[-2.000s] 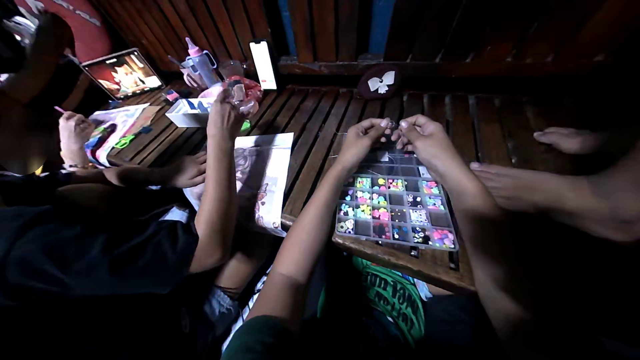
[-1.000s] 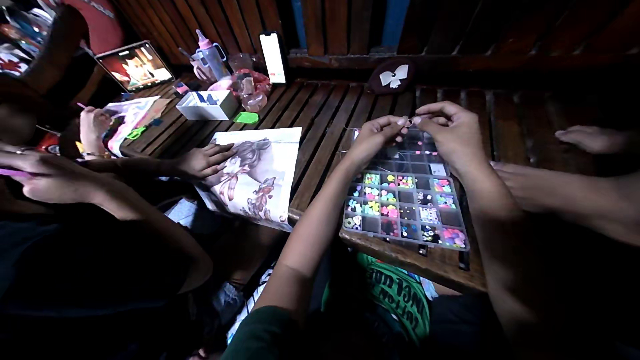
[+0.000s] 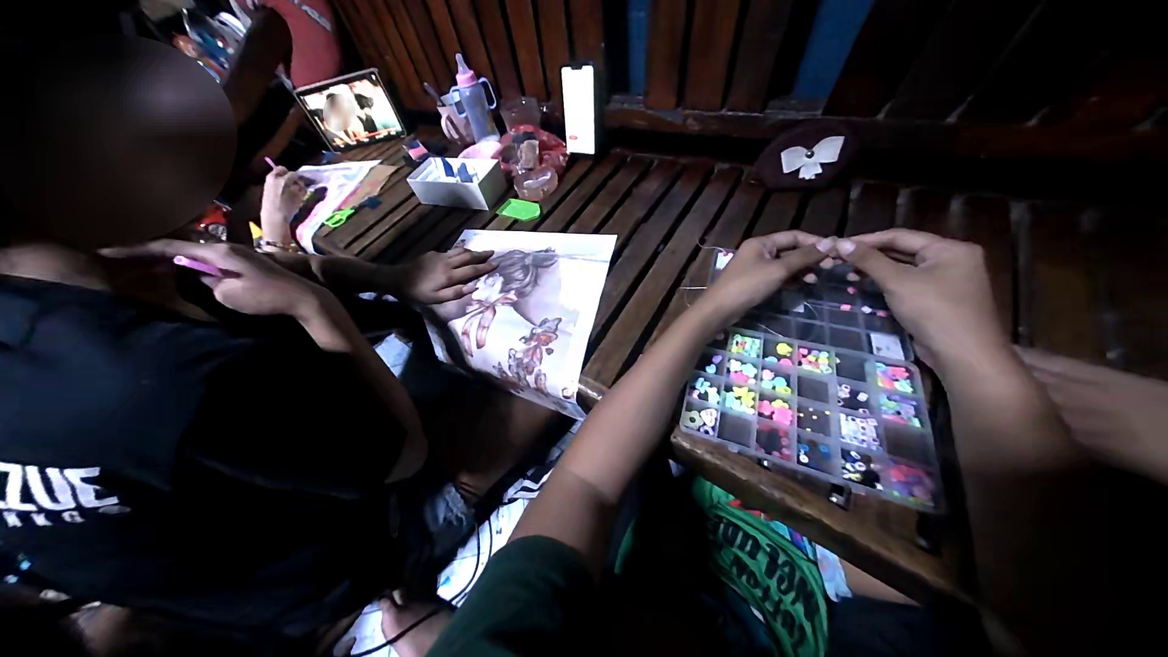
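Observation:
My left hand (image 3: pixel 765 266) and my right hand (image 3: pixel 922 274) meet fingertip to fingertip above the far part of a clear plastic bead organizer (image 3: pixel 803 438). Both pinch something very small between them, too small to make out. A thin strand (image 3: pixel 701 288) loops out to the left of my left hand. In the organizer's near compartments lie colourful beads (image 3: pixel 741 399), some flower-shaped, others round or dark; a few compartments hold nothing. The organizer's far part is partly hidden under my hands.
A co-worker's hand (image 3: pixel 452 274) rests on a printed picture sheet (image 3: pixel 538 319); their other hand holds a pink pen (image 3: pixel 198 265). Behind are a white box (image 3: pixel 456 187), a green tray (image 3: pixel 519 211), a baby bottle (image 3: pixel 474 105), a lit phone (image 3: pixel 578 109), a tablet (image 3: pixel 351 109) and a dark round pouch (image 3: pixel 808 157).
The co-worker's raised hand, near the red bag two seconds ago, has come back to the left with the pink pen. My hands stay together above the organizer.

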